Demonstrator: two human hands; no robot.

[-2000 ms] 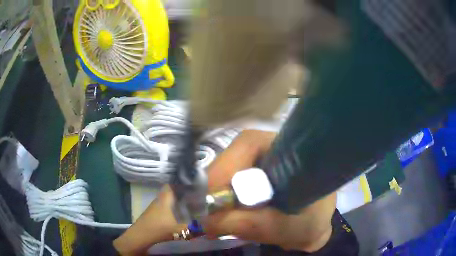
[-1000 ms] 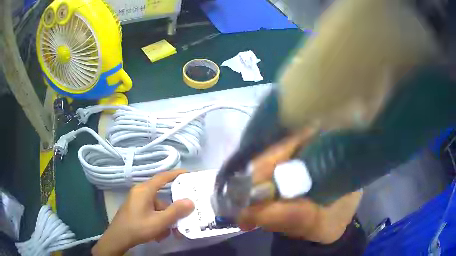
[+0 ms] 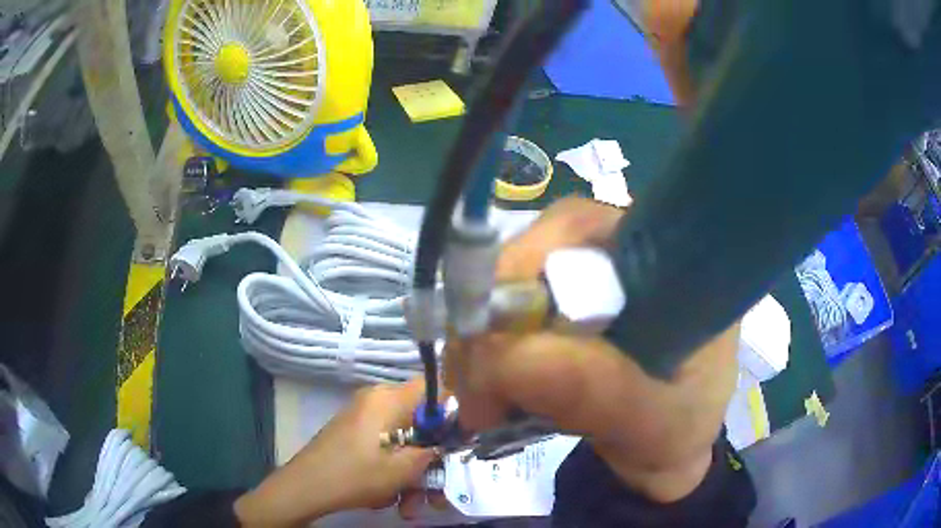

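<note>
A white power strip point(image 3: 506, 480) lies low in the middle, mostly covered by the driver and hands. My left hand point(image 3: 356, 449) is at its left edge beside the driver's nose, with fingertips curled at the strip. My right hand point(image 3: 588, 387) is closed around the large dark teal screwdriver point(image 3: 764, 155), whose body crosses the upper right. Its metal fittings and dark hose pass in front of the hand, and its tip is over the strip. The exact contact point is hidden. Tied white cord coils point(image 3: 310, 330) with two plugs lie left of the hands.
A yellow-blue fan point(image 3: 248, 77) stands at upper left. Sticky notes point(image 3: 428, 101), a tape roll point(image 3: 523, 170) and crumpled tissue point(image 3: 598, 167) are behind. Another white block point(image 3: 764, 335) and a blue bin point(image 3: 846, 294) are at right. A striped edge point(image 3: 139, 351) and cord coil point(image 3: 124, 480) are left.
The view has shifted. The driver's blurred top has swung up out of the middle, uncovering the bench at the back. My left hand has moved from the strip's face to its left edge by the driver's nose.
</note>
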